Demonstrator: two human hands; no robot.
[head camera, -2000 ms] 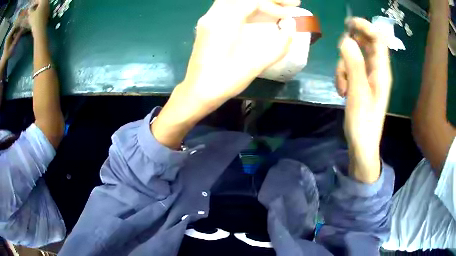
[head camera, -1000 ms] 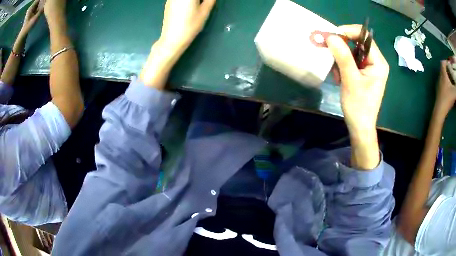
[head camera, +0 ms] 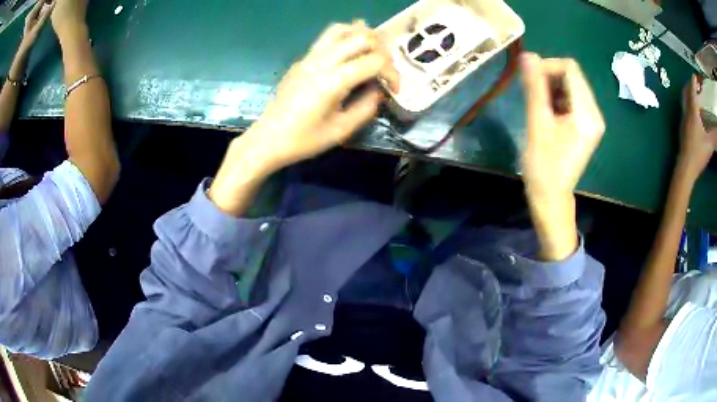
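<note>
A cream housing (head camera: 472, 30) is held tilted above the green bench near the top centre, its open side showing an oval black-and-white opening. My left hand (head camera: 326, 90) grips its left end. A reddish-brown strap (head camera: 489, 88) runs from the housing's right end and curves down below it. My right hand (head camera: 560, 118) is raised at the right with its fingers curled beside the strap's upper end. It is slightly blurred, and I cannot tell whether it holds the strap or a tool.
The green bench (head camera: 181, 47) has its near edge below my hands. A crumpled white piece (head camera: 634, 80) and small white caps (head camera: 648, 53) lie at the right. A neighbour's arm (head camera: 88, 118) is at the left. Another person's hand (head camera: 695, 129) is at the far right by a cream part.
The housing has turned from its closed outside to its open side and moved up and left. My left hand has come over from the left to its end. The dark red tool no longer shows.
</note>
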